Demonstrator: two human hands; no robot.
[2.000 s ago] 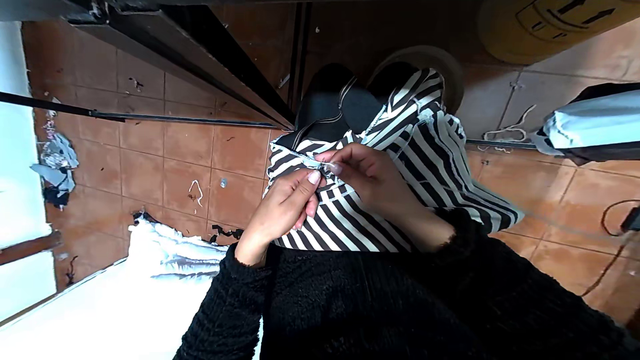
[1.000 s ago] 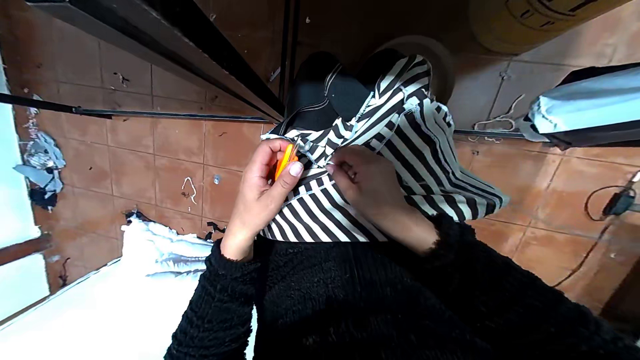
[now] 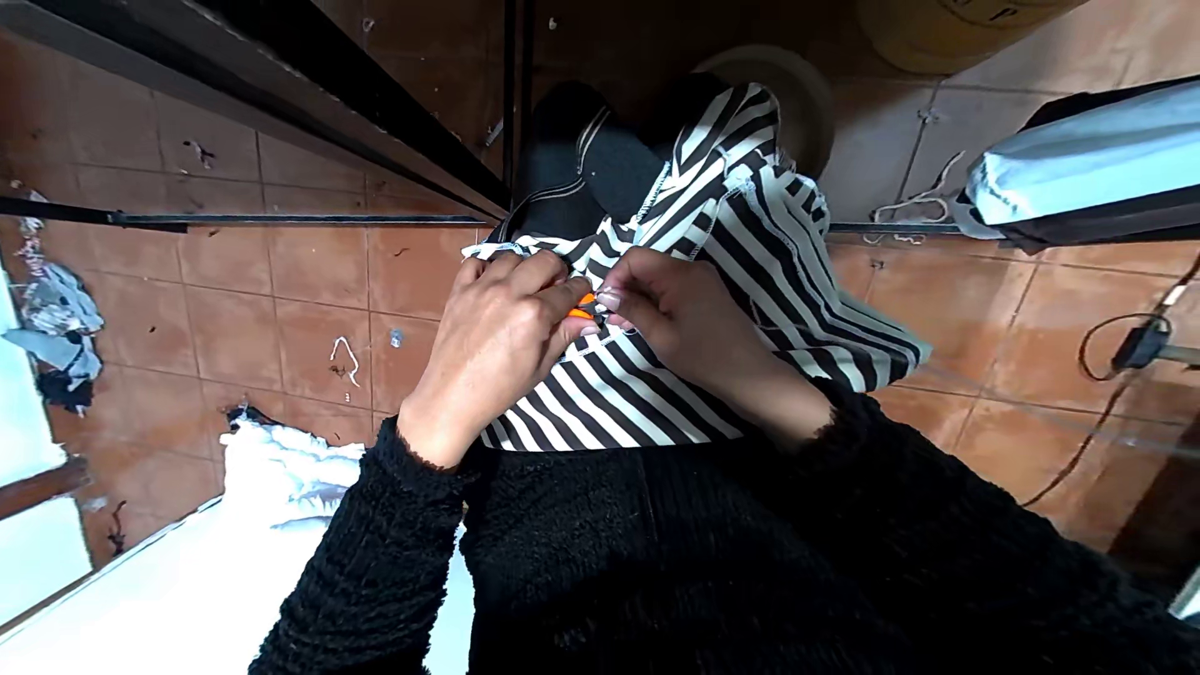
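A black-and-white striped fabric garment (image 3: 609, 403) lies across my lap, with seams and frayed edges showing. My left hand (image 3: 516, 328) is closed around a small orange-handled tool (image 3: 583, 307), mostly hidden by the fingers, so its kind cannot be told. Its end points at the fingertips of my right hand (image 3: 698, 328). Thumb and forefinger of that hand are pinched together on the striped fabric or a thread; which of the two is too small to tell. Both hands rest over the garment, fingertips nearly touching.
Dark metal frame bars (image 3: 375, 122) rise ahead and to the left. A yellow container (image 3: 947, 33) stands at the top right, near bundled pale fabric (image 3: 1097, 159). White cloth (image 3: 291, 469) lies at the lower left. A cable with a black plug (image 3: 1139, 345) and thread scraps are on the tiled floor.
The orange tool, not visible two seconds ago, was upright in my left hand one second ago. That hand has since turned palm down, bringing the tool to the right fingertips.
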